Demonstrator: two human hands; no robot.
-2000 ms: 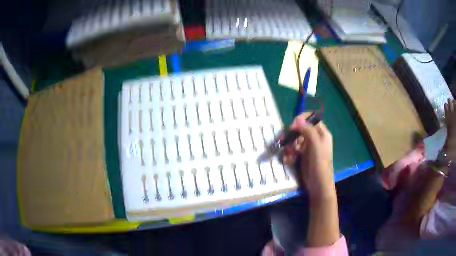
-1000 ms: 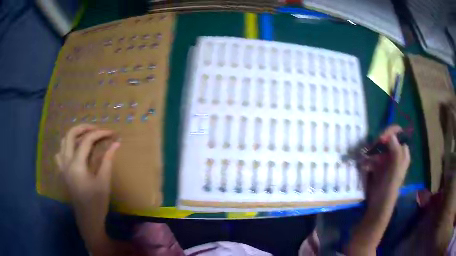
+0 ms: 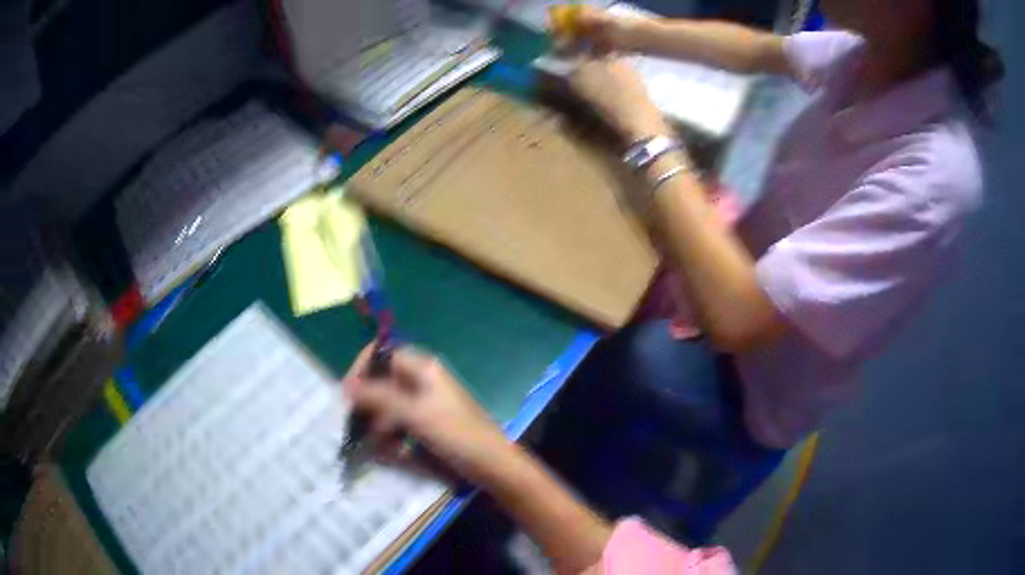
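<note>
The view is blurred. My right hand (image 3: 418, 407) is closed around the dark pliers (image 3: 357, 438), whose jaws point down over the right part of the white foam tray (image 3: 236, 449). The tray lies on the green mat with blurred rows of slots; the small pieces cannot be made out. My left hand is not in view.
A yellow paper note (image 3: 321, 252) and blue pen (image 3: 375, 294) lie beyond my hand. A cardboard board (image 3: 506, 202) lies to the right, another (image 3: 56, 522) at bottom left. Foam sheets (image 3: 219, 185) stand behind. A person in a pink shirt (image 3: 865, 225) works at right.
The view has swung to the right, so the tray shows lower left and the neighbouring person has come into view. My left hand has left the picture. My right hand still holds the pliers.
</note>
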